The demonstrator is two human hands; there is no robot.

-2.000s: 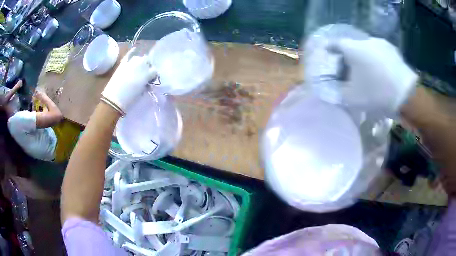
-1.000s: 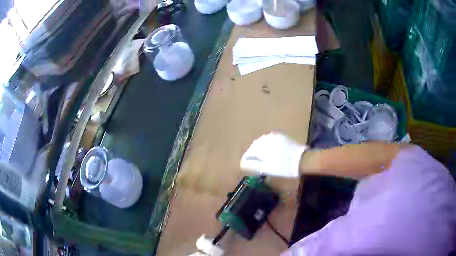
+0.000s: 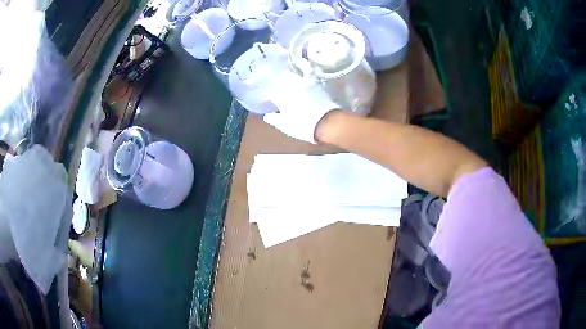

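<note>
My right hand (image 3: 302, 106), in a white glove, reaches from the right over the cardboard-covered bench (image 3: 302, 276). It is among several clear-and-white housings at the bench's far end. Its fingers overlap a white housing bowl (image 3: 250, 80) and lie against the base of a housing with a white ring plate (image 3: 328, 48) showing at its top. The fingertips are blurred, so whether they grip either one cannot be told. My left hand is not in view.
White paper sheets (image 3: 328, 186) lie on the bench just below my right hand. The dark green conveyor (image 3: 154, 257) runs along the left and carries one housing (image 3: 164, 173). White parts (image 3: 411, 225) lie beside the bench's right edge, partly behind my sleeve.
The view has swung right and along the bench. My right hand has moved from beside the small motor tool, past the papers, to the housings. The tool is out of view.
</note>
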